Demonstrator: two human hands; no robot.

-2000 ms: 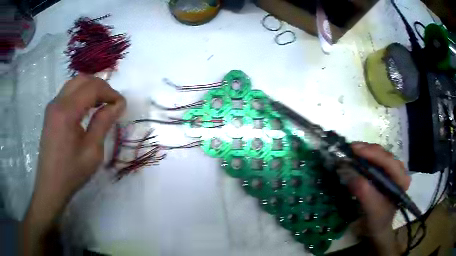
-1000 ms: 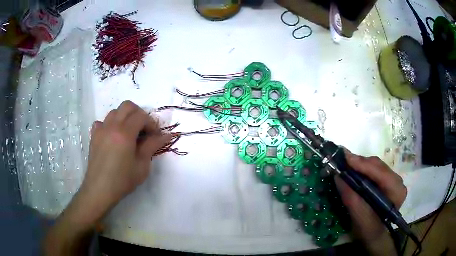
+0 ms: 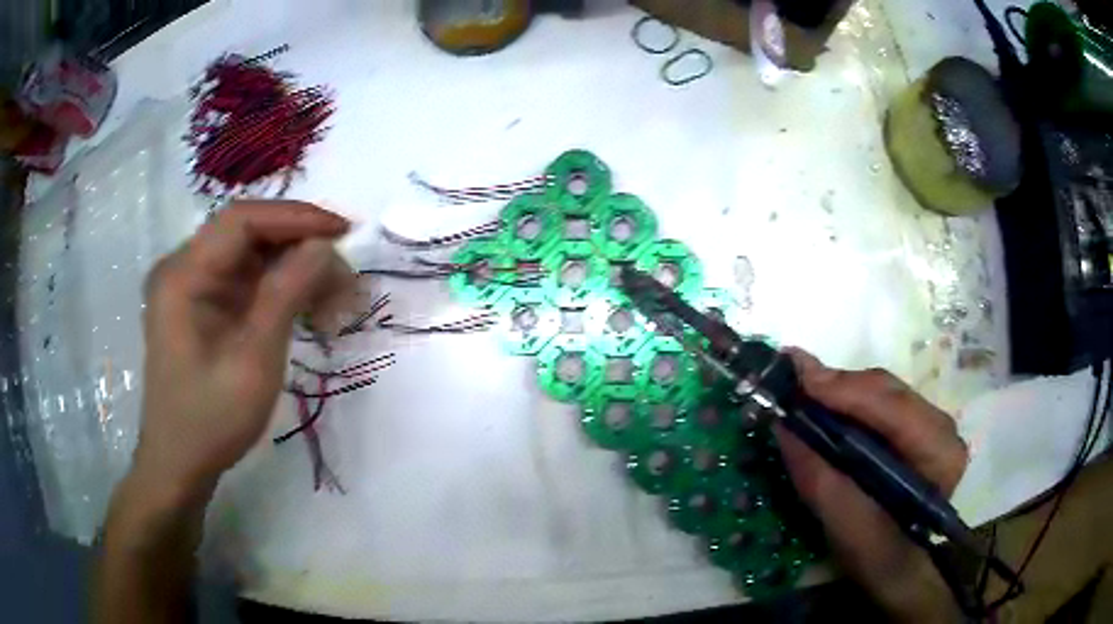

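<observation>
The green panel of ring boards (image 3: pixel 619 369) lies in front of me. Several red and black leads (image 3: pixel 458 326) stick out from its upper left boards. My right hand (image 3: pixel 873 445) is shut on the soldering iron (image 3: pixel 842 449), its tip over the upper part of the panel; contact cannot be told. My left hand (image 3: pixel 244 305) is raised left of the panel, thumb and index finger a little apart. A few wires show just below its fingers; whether it holds any is too blurred to tell. Loose leads (image 3: pixel 320 408) lie right of my left wrist.
A dense red lead pile (image 3: pixel 259 128) lies upper left, beside a clear plastic sheet (image 3: pixel 110 317). A round amber tin (image 3: pixel 476 24) and two thin loops (image 3: pixel 686 66) are at the top. A yellowish round container (image 3: pixel 952 137) and a black box (image 3: pixel 1044 293) stand right.
My left hand has lifted off the loose leads and moved left, uncovering them; they lie more spread. The iron stays over the panel's upper part. The whole view has shifted between frames.
</observation>
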